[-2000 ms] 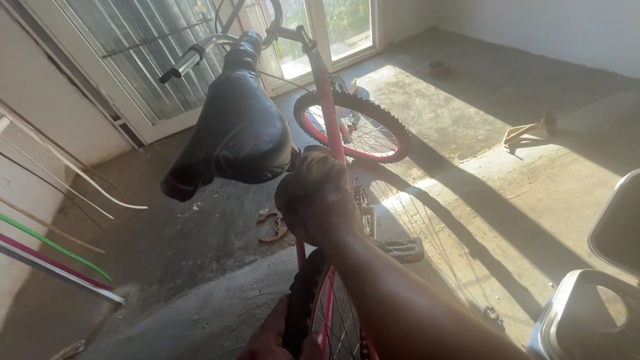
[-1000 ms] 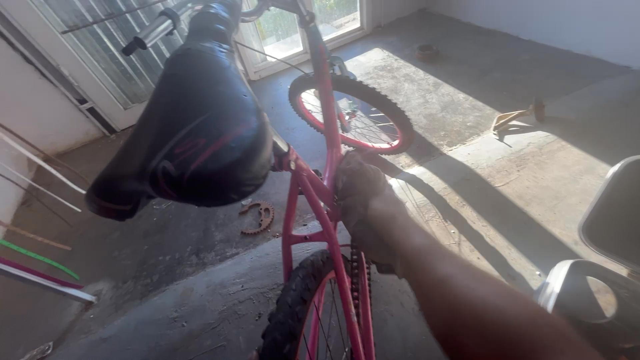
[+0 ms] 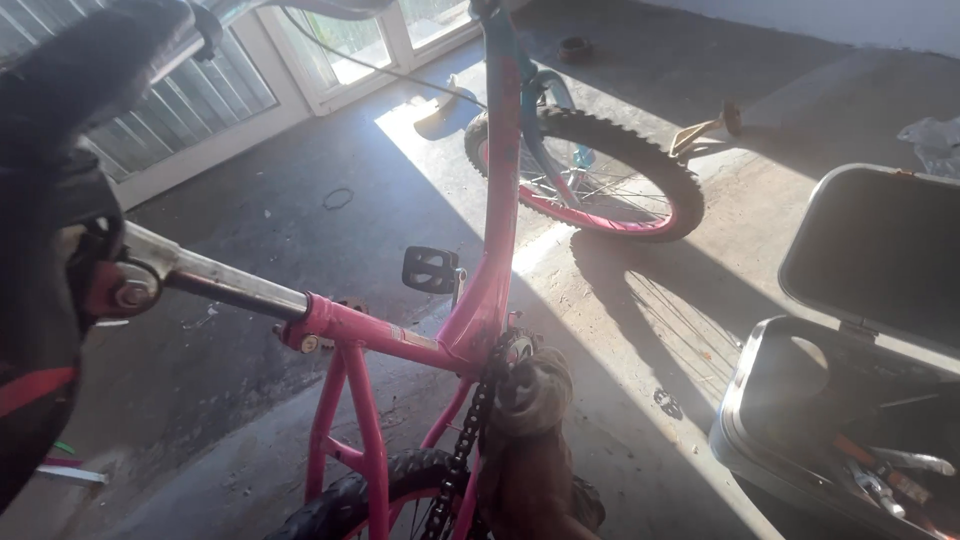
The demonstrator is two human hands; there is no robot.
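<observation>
A pink bicycle frame [image 3: 420,341] runs from the seat post [image 3: 232,281] at the left to the front wheel [image 3: 637,150]. At the far left, close to the camera, is the dark saddle [image 3: 37,300]. My right hand [image 3: 529,405] is at the crank and chainring, beside the black chain [image 3: 466,424]; its fingers are partly hidden, and whether it grips anything does not show. Beyond the frame sits a black pedal [image 3: 431,270]. Below, the rear tyre [image 3: 337,499] shows in part. My left hand is out of view.
An open case [image 3: 757,382] with hand tools [image 3: 877,480] stands at the right. A small sprocket [image 3: 667,403] and a wooden-looking bracket [image 3: 705,131] lie on the concrete floor [image 3: 277,210]. A glazed door [image 3: 225,127] is at the upper left.
My left hand, at the rear tyre two seconds ago, has left the view. My right hand has moved from near the frame under the saddle down to the crank area. The view has shifted.
</observation>
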